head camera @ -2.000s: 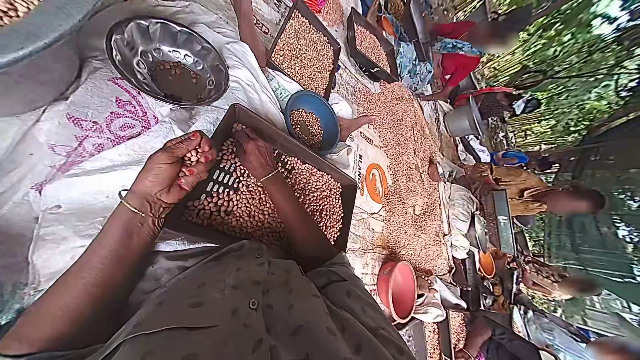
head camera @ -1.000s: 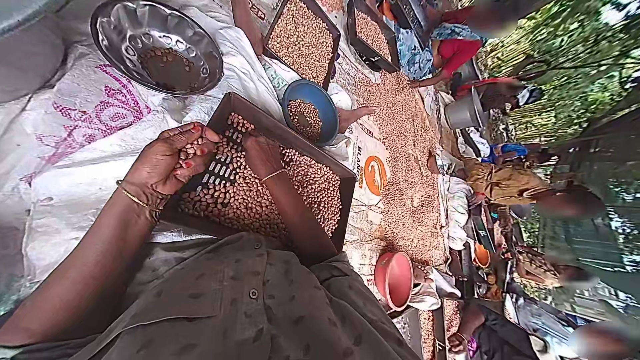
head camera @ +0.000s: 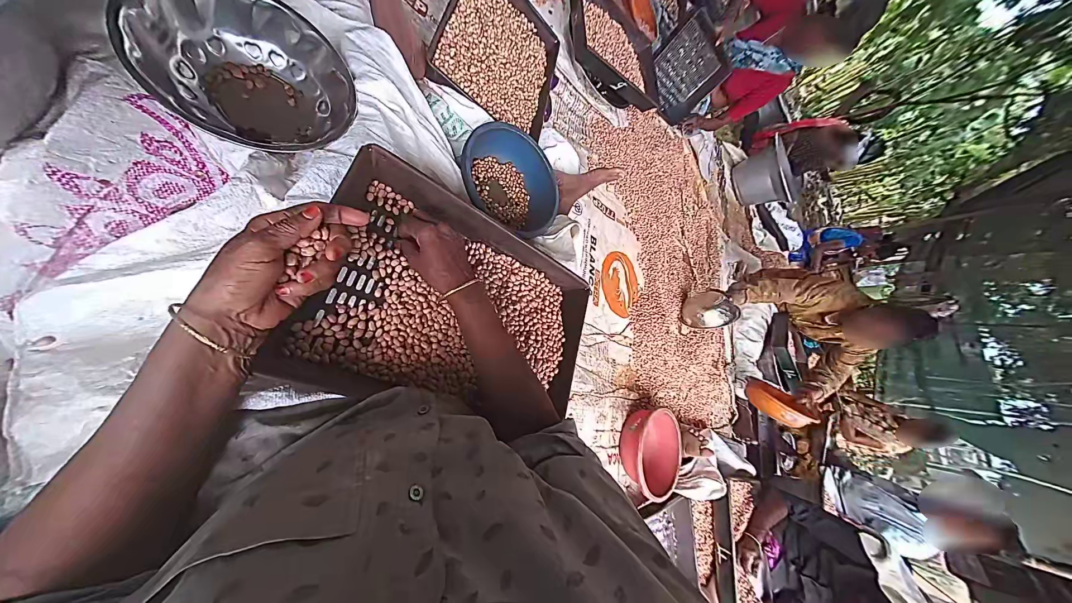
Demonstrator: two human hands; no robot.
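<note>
My left hand (head camera: 280, 268), palm up with curled fingers, holds a small heap of pinkish-brown kernels (head camera: 306, 251) that look like shelled peanuts. It is over the left edge of a dark slotted plastic tray (head camera: 381, 155). Inside that tray my right hand (head camera: 435, 255) reaches down, its bent fingers among the kernels beside some bare slots; whether it grips any is hidden. More of the same kernels (head camera: 419, 335) fill much of the tray. A blue bowl (head camera: 536, 172) partly filled with kernels stands against the tray's far side. A shiny metal basin (head camera: 335, 84) with a few kernels lies at upper left.
White woven sacks (head camera: 92, 260) cover the ground. Past my tray lies a wide spread of kernels (head camera: 670, 251). Other filled trays (head camera: 548, 67) stand at the top, and a red bowl (head camera: 653, 452) at lower right. Several people (head camera: 804, 301) sit along the right, one holding an orange bowl (head camera: 779, 404).
My right hand remains in the tray, its fingers now more visible beside the slots. My left hand still holds kernels. A round metal dish shows near the worker in brown.
</note>
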